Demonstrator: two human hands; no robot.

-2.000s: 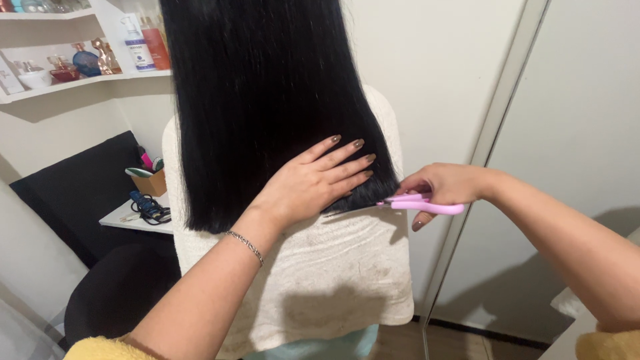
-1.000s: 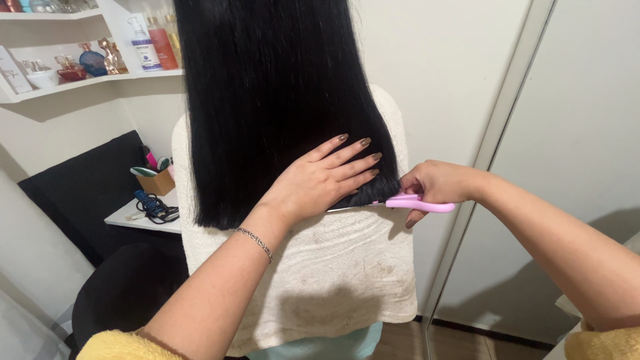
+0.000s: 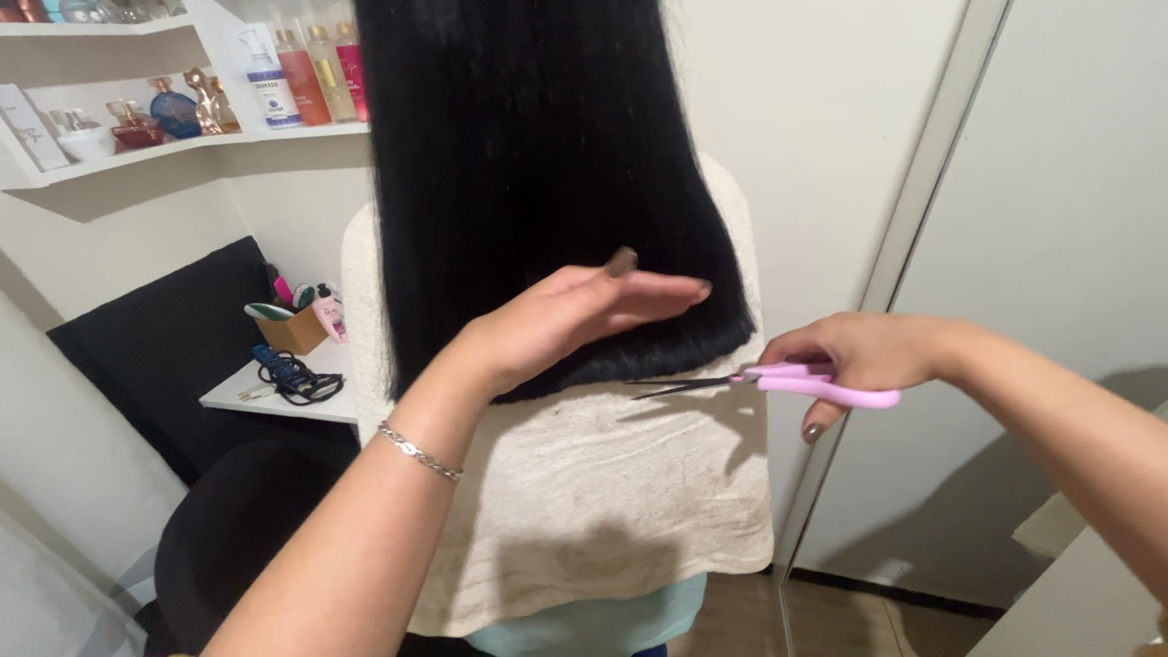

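Long, straight black hair of a person seen from behind hangs over a cream towel draped on the back. My left hand is raised edge-on at the lower part of the hair, fingers pointing right and holding nothing; a silver chain bracelet circles that wrist. Pink-handled scissors are in my right hand, just right of the hair's bottom edge. Their blades are slightly parted, pointing left, just below the hair ends and over the towel.
White shelves with perfume and lotion bottles fill the upper left. Below them, a white tabletop holds a corded blue device and a brown box with brushes. A black chair stands lower left. A sliding door is at right.
My left hand was flat on the hair with fingers spread; it has turned up on edge. The scissor blades, earlier at the hair's bottom edge, now show parted just below it.
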